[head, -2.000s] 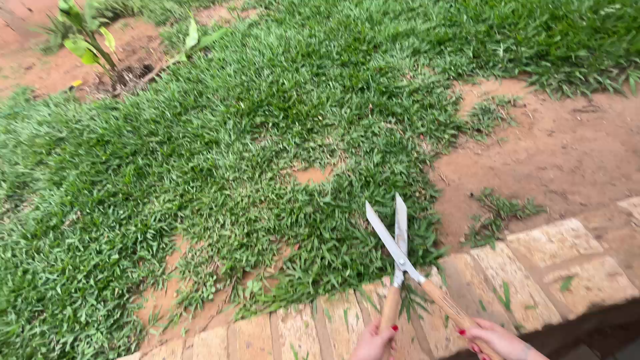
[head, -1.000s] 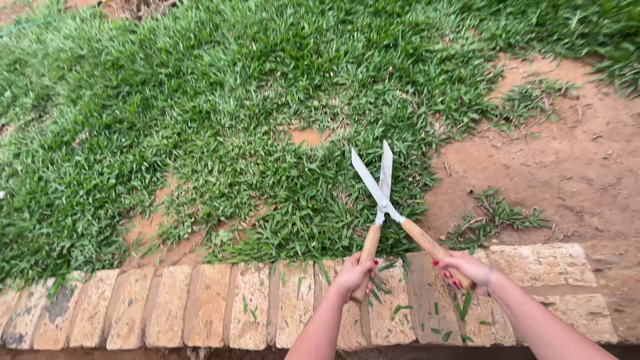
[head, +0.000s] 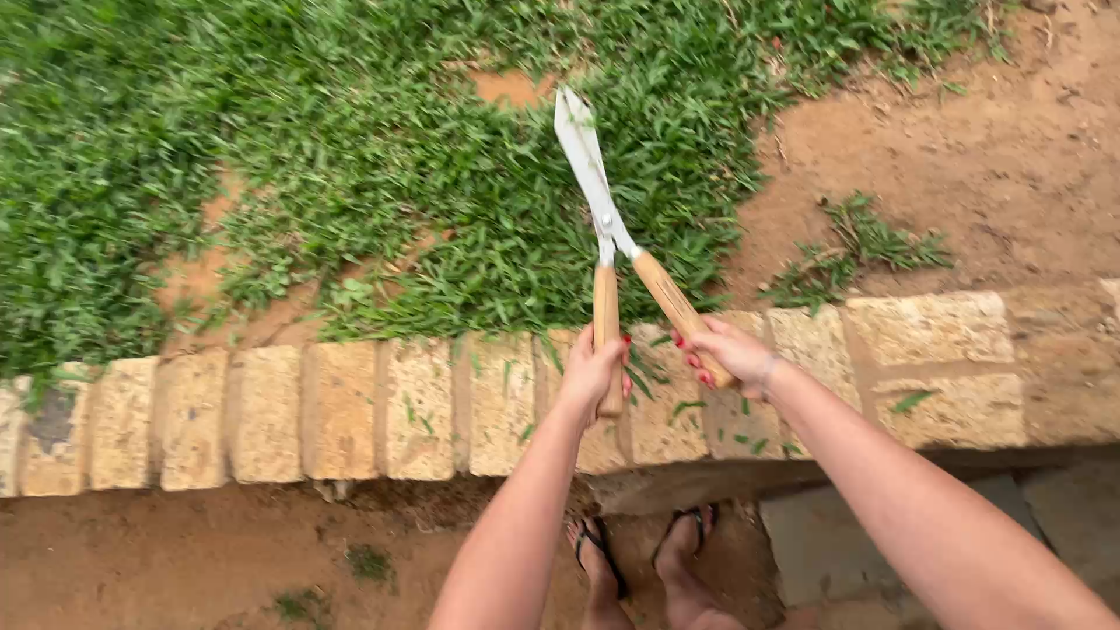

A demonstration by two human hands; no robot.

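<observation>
A pair of hedge shears (head: 588,162) with metal blades and wooden handles points away from me over the grass (head: 490,210). Its blades are nearly closed together, with bits of grass on them. My left hand (head: 597,372) is wrapped around the left wooden handle. The right wooden handle, angled outward, is gripped by my right hand (head: 731,354). Both hands are above the brick edging (head: 350,411), where cut grass blades lie scattered.
Bare reddish soil (head: 989,175) with a grass tuft (head: 862,241) lies right of the lawn. Below the raised brick edge, my feet in flip-flops (head: 604,556) stand on dirt beside grey paving slabs (head: 831,542).
The shear blades were spread apart one second ago and have come nearly together; the handles are closer to each other. The view has tilted down, bringing my feet into sight.
</observation>
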